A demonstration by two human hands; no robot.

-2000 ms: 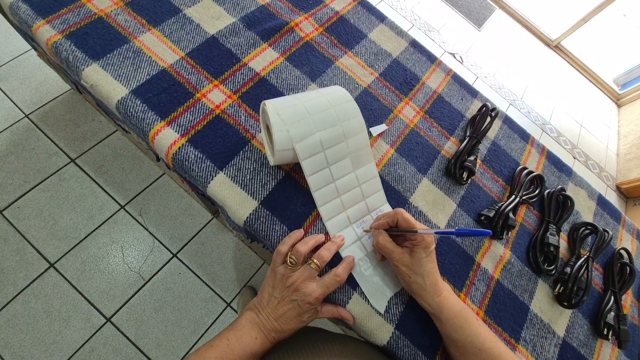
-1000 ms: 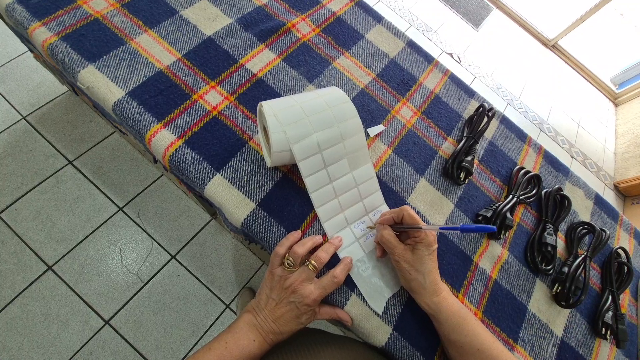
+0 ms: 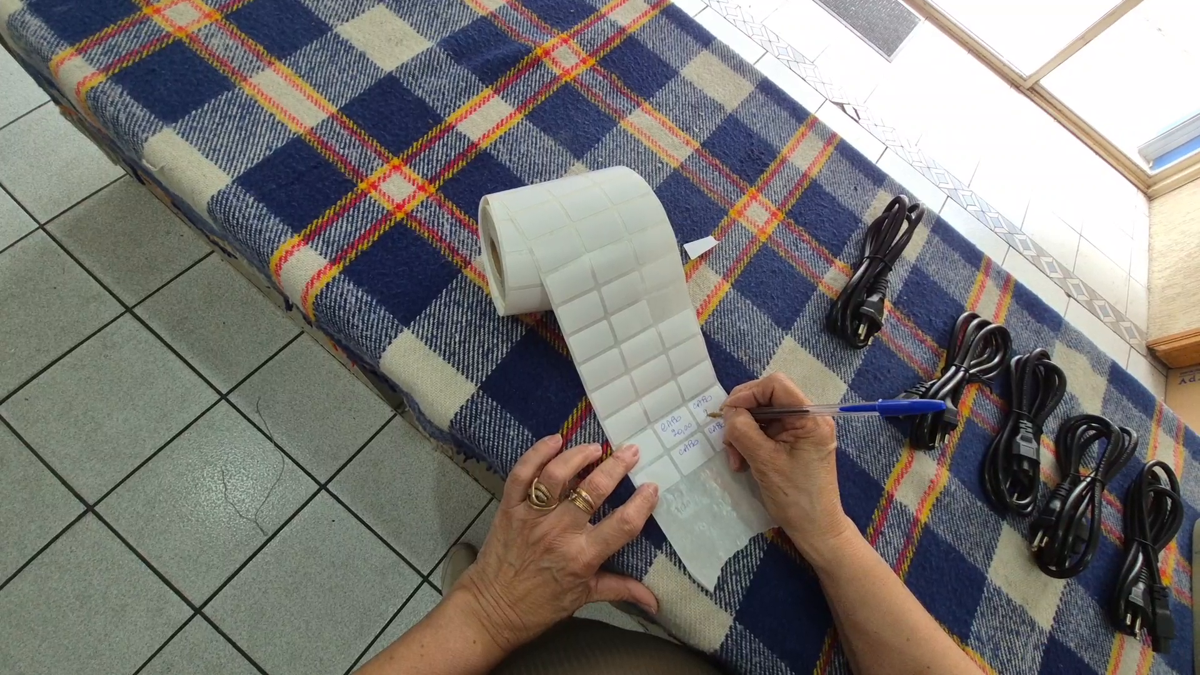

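Observation:
A roll of white blank labels [image 3: 600,234] rests on a plaid blanket [image 3: 394,187], its strip unrolled toward me. Several labels near the strip's lower part bear blue handwriting. My right hand [image 3: 787,450] holds a clear ballpoint pen with a blue cap [image 3: 891,407] on its rear end, the tip touching a label in the right column. My left hand [image 3: 572,525], with rings on two fingers, lies on the strip's left edge, fingertips spread and pressing it down. Below the labels the bare backing [image 3: 708,525] ends in a torn edge.
Several bundled black power cords lie along the right side, one of them [image 3: 877,272] nearer the roll. A small white paper scrap [image 3: 700,247] sits beside the strip. The blanket's left edge drops toward a grey tiled floor [image 3: 197,497]. White tiles and a window frame are at upper right.
My right hand with the pen has shifted slightly to the right, from the middle column of labels to the right one. My left hand stays on the strip.

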